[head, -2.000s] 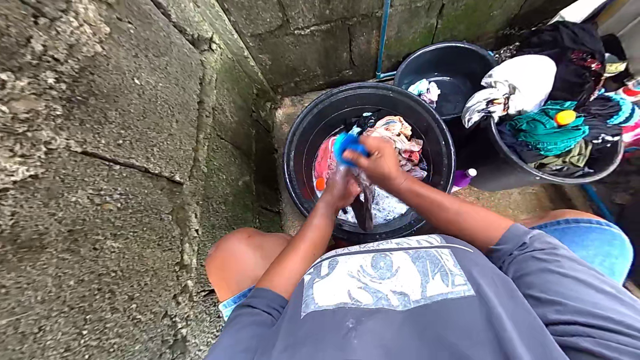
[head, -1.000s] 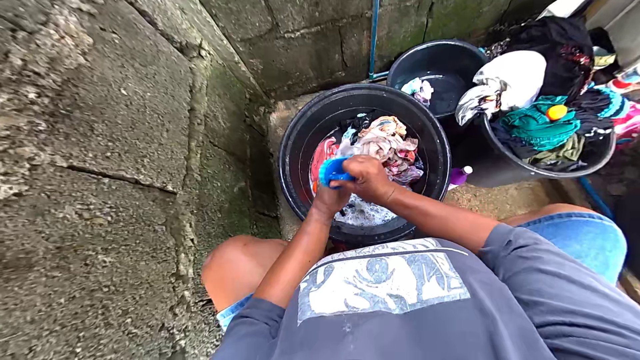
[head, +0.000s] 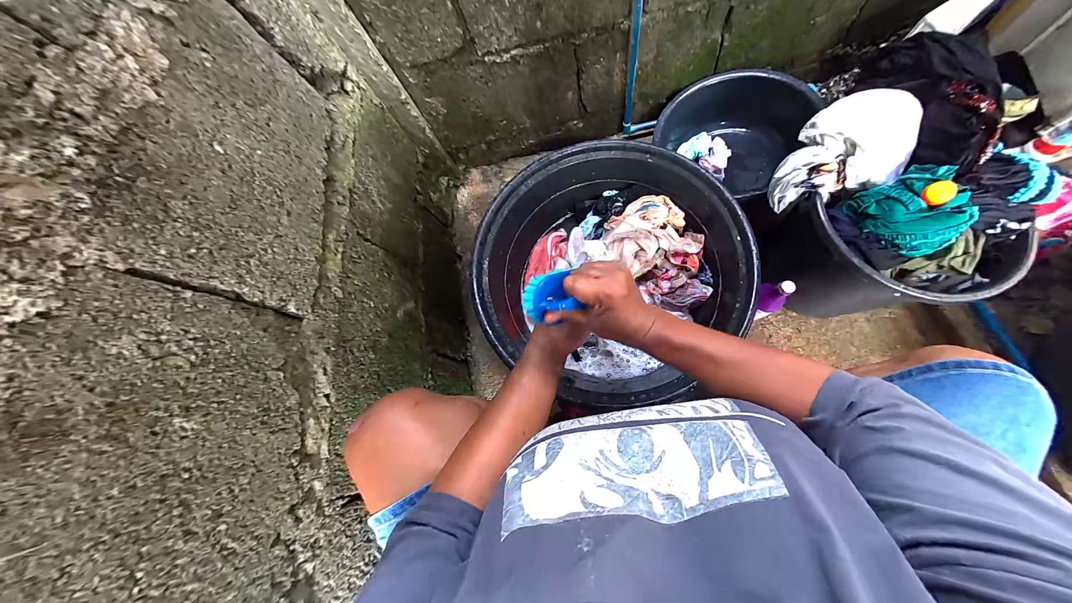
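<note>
My right hand (head: 610, 300) grips a blue plastic scrub brush (head: 548, 295) with pale bristles, over the front left part of a large black tub (head: 741, 251). Just below the brush is my left hand (head: 559, 335), close against the right one; its fingers are mostly hidden, so its hold cannot be told. Wet clothes (head: 645, 234) in cream, pink, red and dark colours lie heaped in the tub behind my hands. Foamy water (head: 615, 360) shows at the near side of the tub.
A rough concrete wall (head: 209, 335) stands close on the left. Behind the tub is a smaller black basin (head: 754, 109) with a small cloth. At the right stands a bucket (head: 871, 289) heaped with clothes, an orange-capped item on top. A purple bottle (head: 772, 296) sits beside the tub.
The brush and my right hand have shifted toward the left side of the tub since two seconds ago. The dark cloth seen hanging below my hands then is now mostly out of sight.
</note>
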